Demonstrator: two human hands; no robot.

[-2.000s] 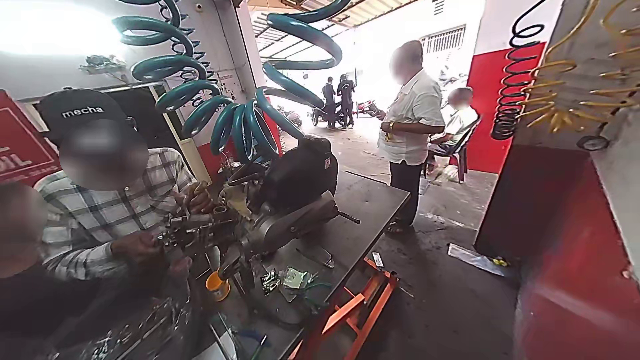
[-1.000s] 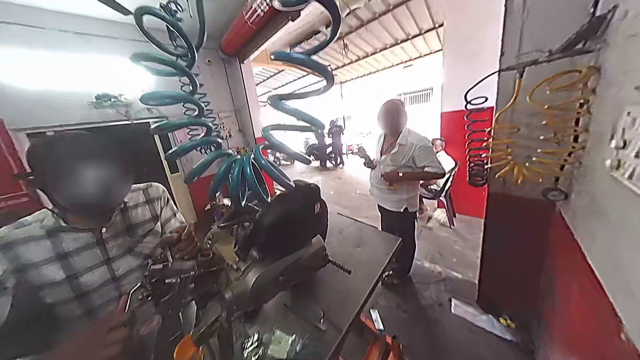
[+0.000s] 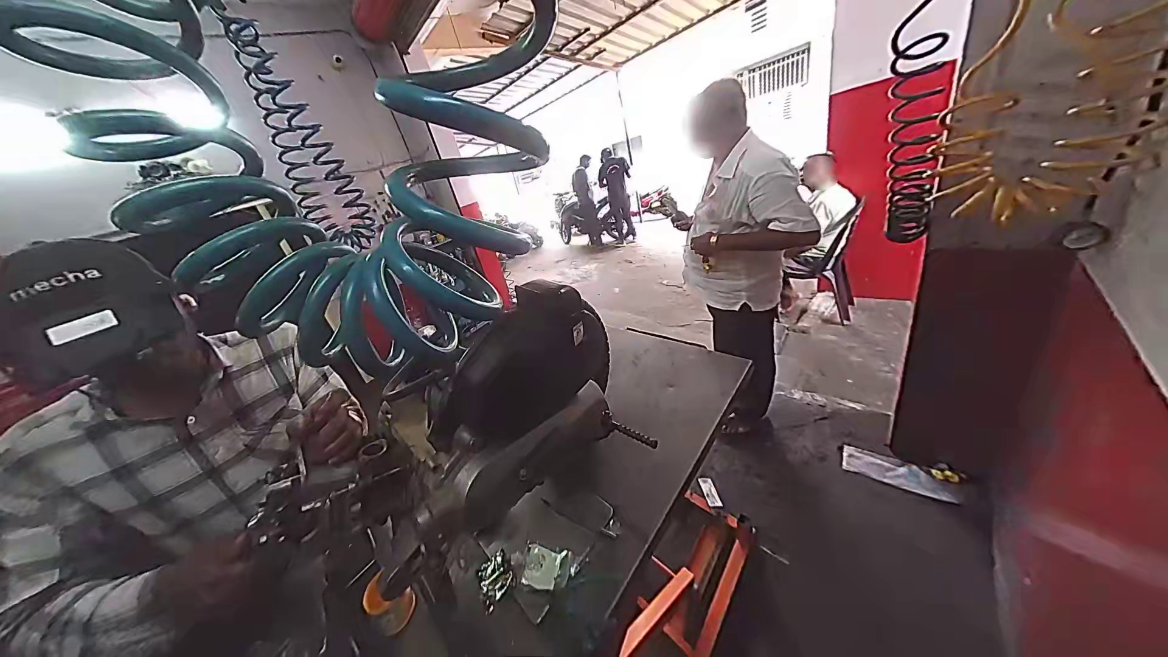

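Neither my left hand nor my right hand is in view. A dark scooter engine with its wheel (image 3: 547,338) lies on the metal workbench (image 3: 675,374), its ribbed kick-start pedal (image 3: 634,433) pointing right. At the left, a co-worker in a cap and checked shirt (image 3: 228,420) has both hands at the metal engine parts (image 3: 338,502). Nearer the bottom are an orange-yellow cup (image 3: 390,604), a heap of small metal parts (image 3: 495,578) and a small clear packet (image 3: 546,566).
Teal coiled air hoses (image 3: 456,173) hang over the bench. An orange metal frame (image 3: 680,593) stands at its right edge. Beyond it stands a person in a white shirt (image 3: 753,219); another sits on a chair (image 3: 844,265). A flat sheet (image 3: 899,474) lies on the floor.
The co-worker's head is bowed now, with the cap's writing showing, unlike one second ago. The view has swung about. My hands appear in none of the frames.
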